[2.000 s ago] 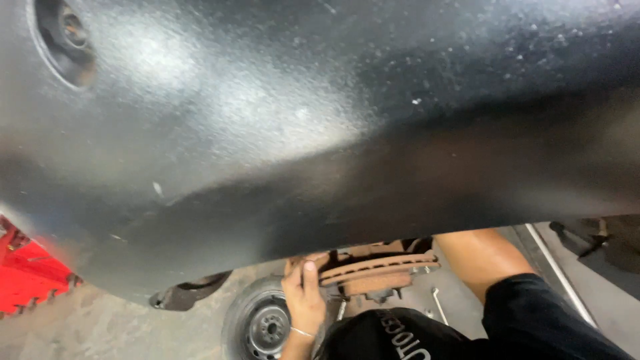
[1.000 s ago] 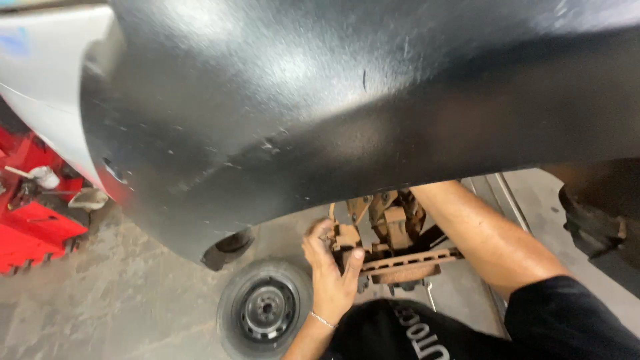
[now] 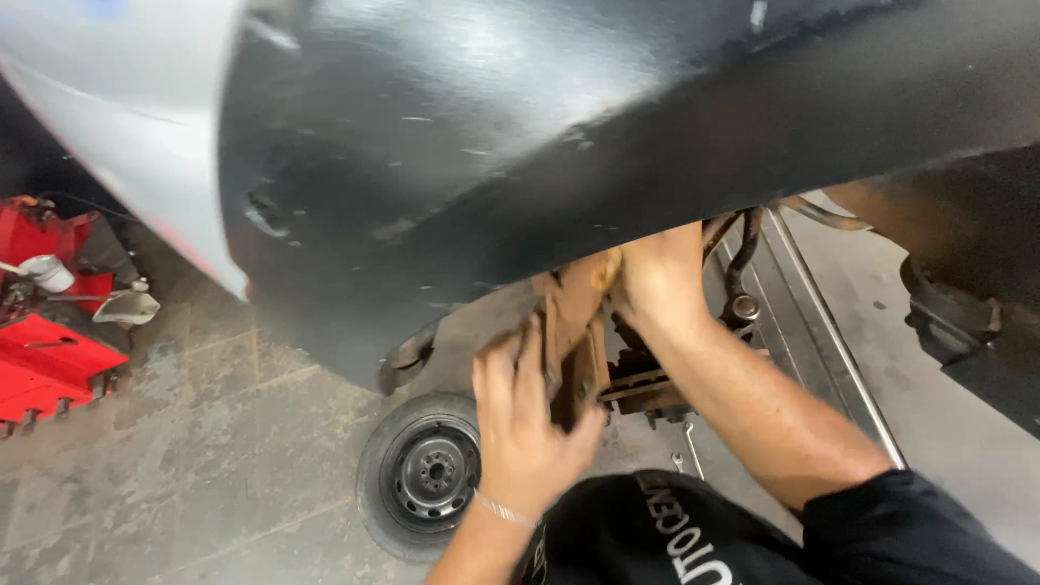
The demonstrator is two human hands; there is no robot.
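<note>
A rusty brake caliper bracket [image 3: 578, 366] is held under the edge of the black fender [image 3: 504, 203]. My left hand [image 3: 528, 406] grips its left side, fingers along the outer face and the thumb at the lower right. My right hand [image 3: 662, 276] reaches up beside its upper part; the fingers are hidden behind the part and the fender. Just below and right of the bracket, the edge of a rusty brake disc [image 3: 650, 394] shows, partly behind my right forearm.
A wheel with a tyre [image 3: 436, 471] lies on the floor below left. Two wrenches [image 3: 692, 448] lie beneath the disc. Red equipment [image 3: 57, 349] with a white cup [image 3: 47, 273] stands far left. A suspension arm [image 3: 741, 276] and a metal rail [image 3: 837, 333] are at right.
The rusty caliper part now stands to the left of the disc, between my hands; a second ago it was over the disc. The view has shifted.
</note>
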